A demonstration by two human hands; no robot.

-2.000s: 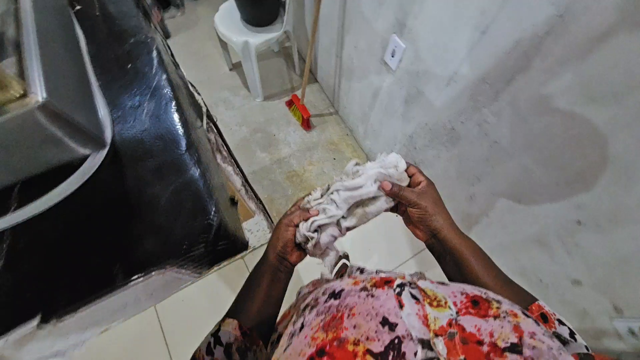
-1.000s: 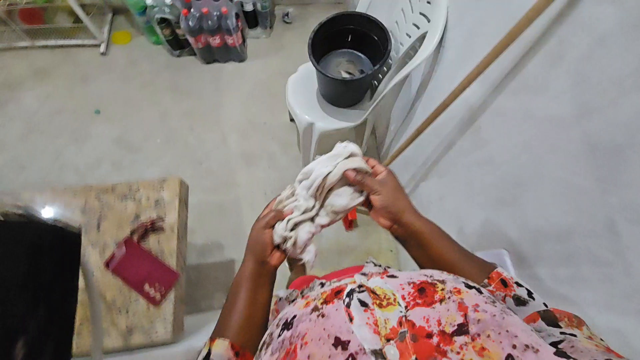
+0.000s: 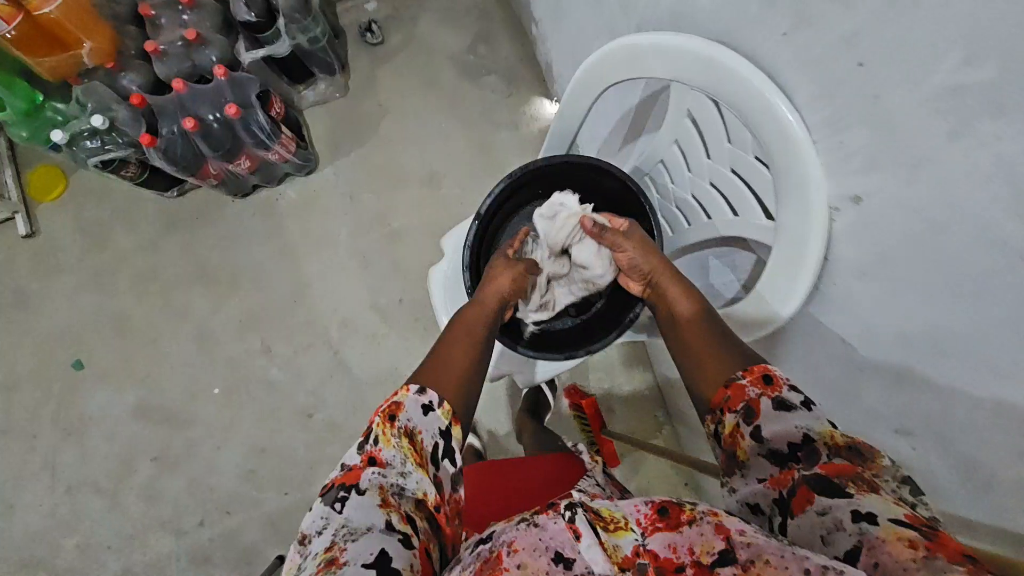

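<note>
A bunched white cloth (image 3: 566,260) is held between both hands over the opening of a black plastic bucket (image 3: 560,348). My left hand (image 3: 510,272) grips the cloth's left side, near the bucket's left wall. On the other side, my right hand (image 3: 628,252) pinches the cloth between thumb and fingers. The bucket rests on the seat of a white plastic chair (image 3: 800,200). Whether the cloth touches the bucket's bottom cannot be told, as the cloth and hands hide much of the inside.
Shrink-wrapped soda bottles (image 3: 232,136) stand on the floor at upper left, near a yellow disc (image 3: 46,183). A red-headed broom (image 3: 592,424) lies below the chair, its wooden handle running right. A pale wall (image 3: 920,200) borders the chair's right side.
The view has shifted a lot, from the black counter to the chair. The cloth, held in front of the body earlier, is now over the bucket, still in both hands.
</note>
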